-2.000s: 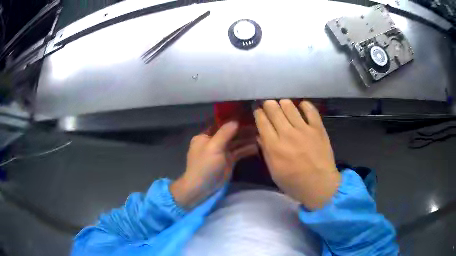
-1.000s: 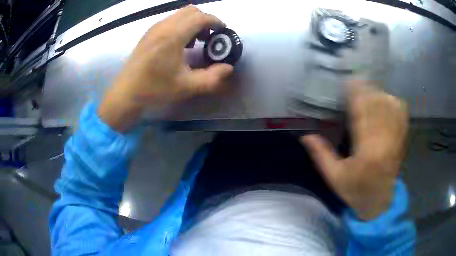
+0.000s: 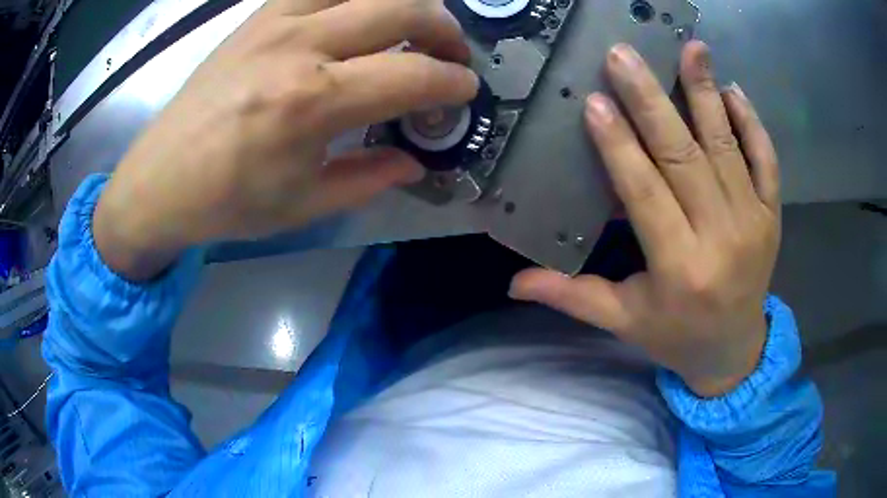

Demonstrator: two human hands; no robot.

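The grey metal carrier plate (image 3: 554, 146) lies on the ledge, its front corner past the ledge's edge. One black disc with a silver-white ring (image 3: 498, 8) sits in its far seat, cut off by the top of the picture. My left hand (image 3: 292, 117) grips a second black disc (image 3: 443, 133) by its rim, at the plate's near seat; its terminals face right. Whether it is fully seated cannot be told. My right hand (image 3: 681, 214) lies on the plate's right part with fingers spread, thumb near the front corner.
The brushed-metal ledge (image 3: 817, 107) extends right of the plate. A silver rail (image 3: 126, 68) and part of the dark green conveyor (image 3: 83, 34) run at the upper left. The grey floor (image 3: 263, 331) shows below the ledge.
The carrier plate has come left and nearer, under both hands. My left hand has brought the loose disc to the plate's near seat. My right hand now lies flatter on the plate.
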